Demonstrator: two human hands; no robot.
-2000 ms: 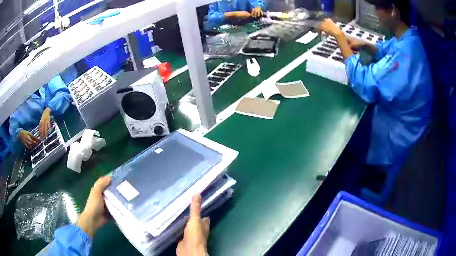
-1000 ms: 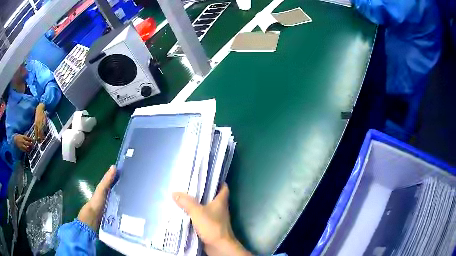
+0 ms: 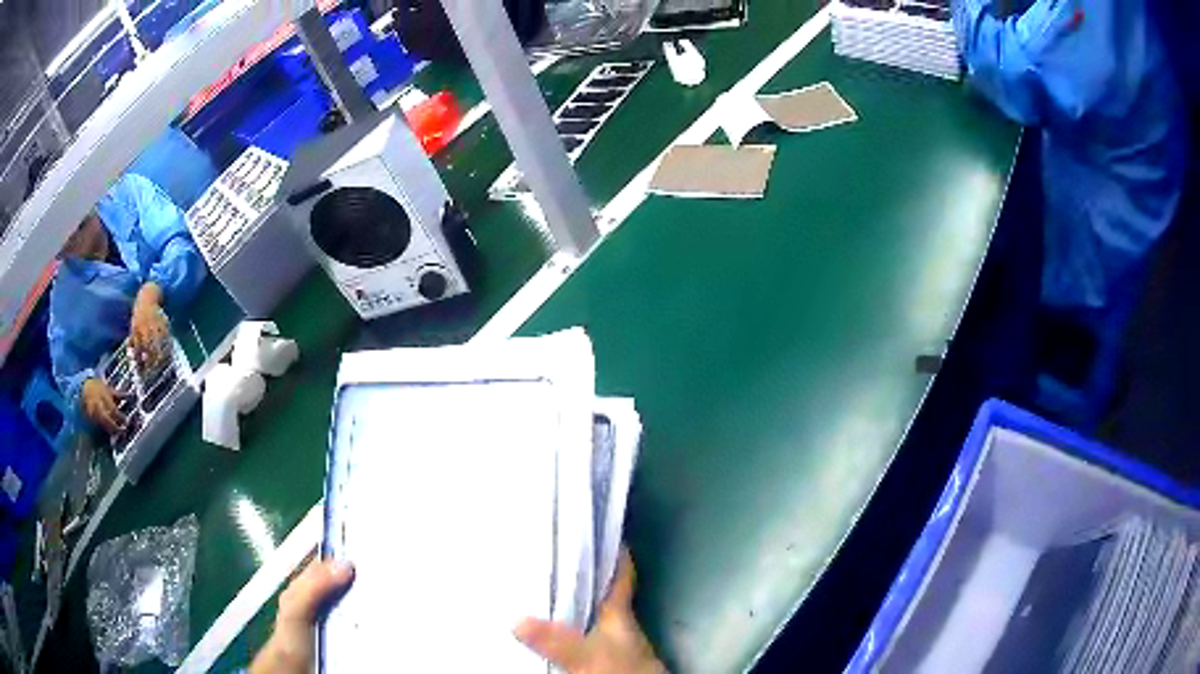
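Note:
A stack of white-edged flat housings (image 3: 448, 514) is held upright-tilted in front of me, the top one glaring white in its centre. My left hand (image 3: 300, 619) grips its left edge, thumb on the rim. My right hand (image 3: 599, 640) grips its lower right side, with the thumb on the front and fingers around the right edge. The layers behind the top housing show at the right, slightly fanned. The stack's lower end and parts of both hands are cut off by the picture's bottom edge.
A blue-rimmed tote (image 3: 980, 454) with panels on edge is at bottom right. An air blower (image 3: 382, 237), white crumpled pieces (image 3: 244, 382) and a clear bag (image 3: 142, 593) are at left. Brown pieces (image 3: 715, 171) lie by the white strip. Persons in blue sit at far left and stand upper right.
The stack has turned from lying tilted sideways to standing more upright, and its face now glares white. My hands have moved lower on its sides. The view has swung toward the tote.

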